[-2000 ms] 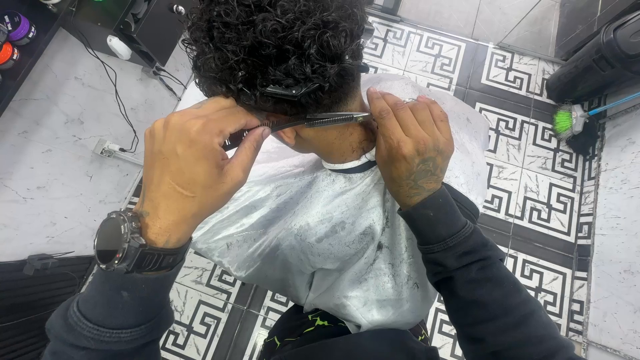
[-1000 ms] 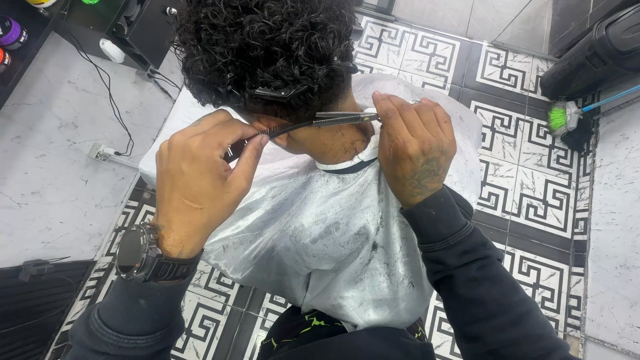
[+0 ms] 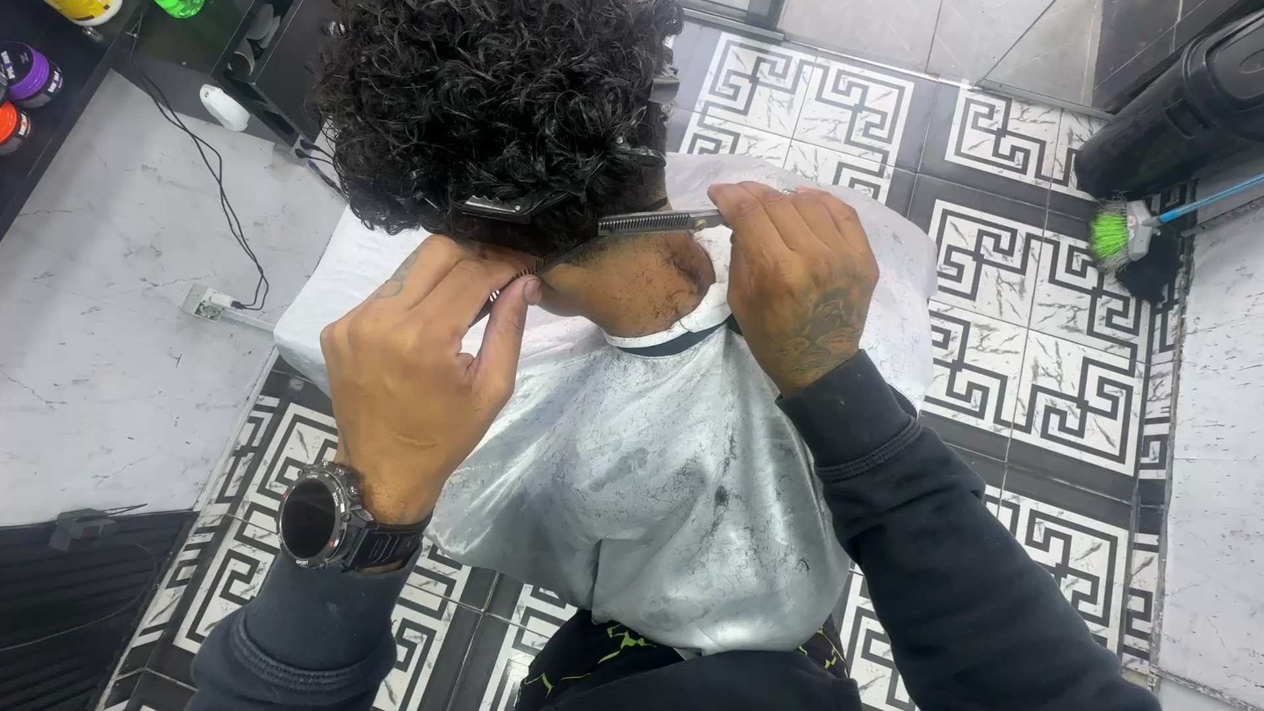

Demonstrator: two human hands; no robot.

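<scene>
A seated person with dark curly hair [image 3: 494, 109] wears a silvery cape [image 3: 652, 474] with a white strip around the neck. My left hand [image 3: 415, 365] pinches a black comb [image 3: 528, 272], which lies against the hair at the nape, partly hidden by my fingers. My right hand [image 3: 800, 276] grips thinning shears [image 3: 657, 222] by the handles, their toothed blade pointing left along the lower hairline, just above the comb's end. A dark hair clip [image 3: 499, 207] sits in the hair above the comb. Cut hairs lie on the neck and cape.
On the right a broom with green bristles [image 3: 1111, 237] stands by a black bin [image 3: 1175, 118]. Jars [image 3: 30, 74] sit on a dark shelf at the upper left. A cable [image 3: 222, 188] hangs down to a socket [image 3: 205, 302]. Patterned tiles [image 3: 1047, 395] cover the floor.
The shears have moved from near the comb's right end to against the hair at the nape. The comb now slants more steeply, its right end hidden at the hair. The seated person's head appears lower in view.
</scene>
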